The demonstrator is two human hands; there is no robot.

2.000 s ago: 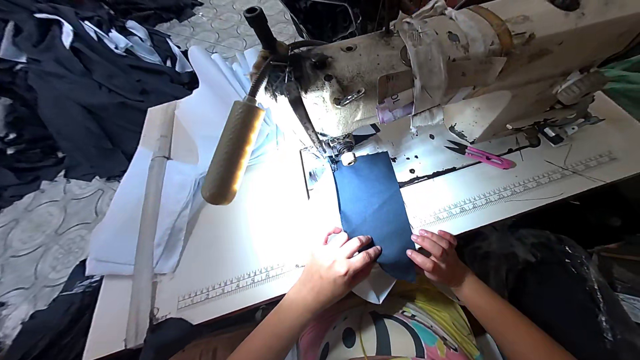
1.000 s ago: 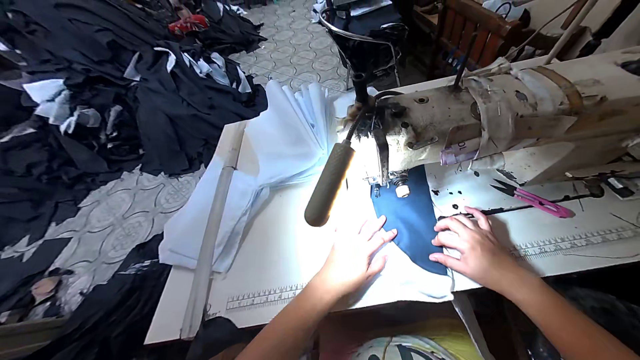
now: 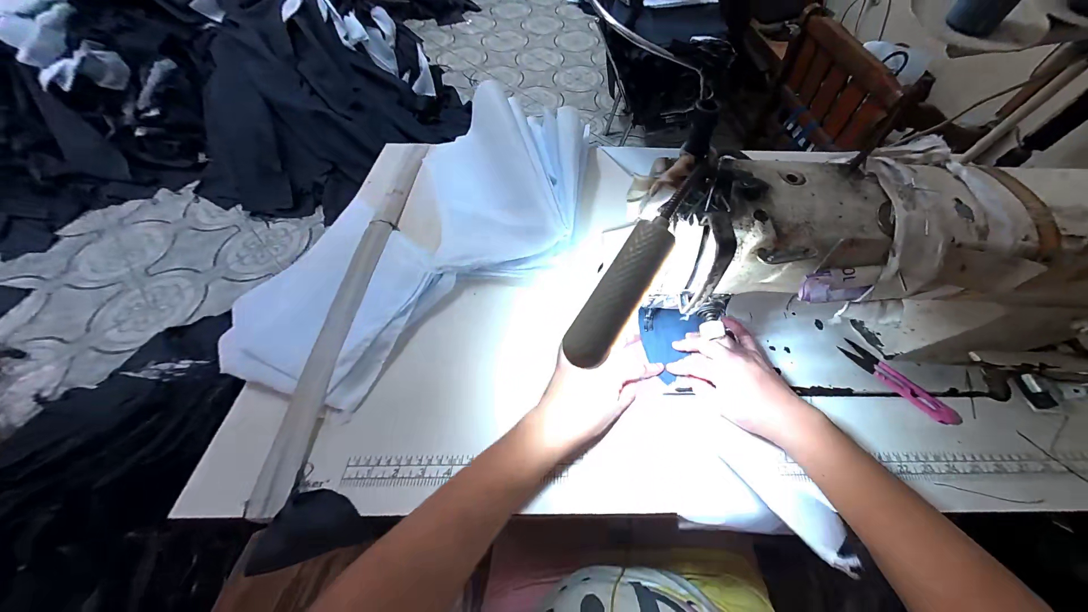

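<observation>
A blue cloth piece [image 3: 671, 340] lies under the needle area of a worn sewing machine [image 3: 816, 221]. My left hand [image 3: 595, 382] rests at the cloth's left edge, partly behind the elongated lamp [image 3: 619, 293]. With fingers spread, my right hand [image 3: 735, 370] presses on the cloth's right side, close beside the presser area. White fabric [image 3: 756, 476] runs from under my right hand over the table's front edge. The presser foot is mostly hidden.
Pink thread snips [image 3: 914, 391] lie right of my right hand. Folded white cloth [image 3: 501, 195] sits behind left, beneath a long translucent strip [image 3: 340, 323]. A printed ruler scale [image 3: 408, 469] runs along the table front. Dark garments [image 3: 280, 102] cover the floor at left.
The blue cloth has moved farther under the machine, with less of it showing. Both hands have moved closer to the needle area. White fabric now hangs over the front edge.
</observation>
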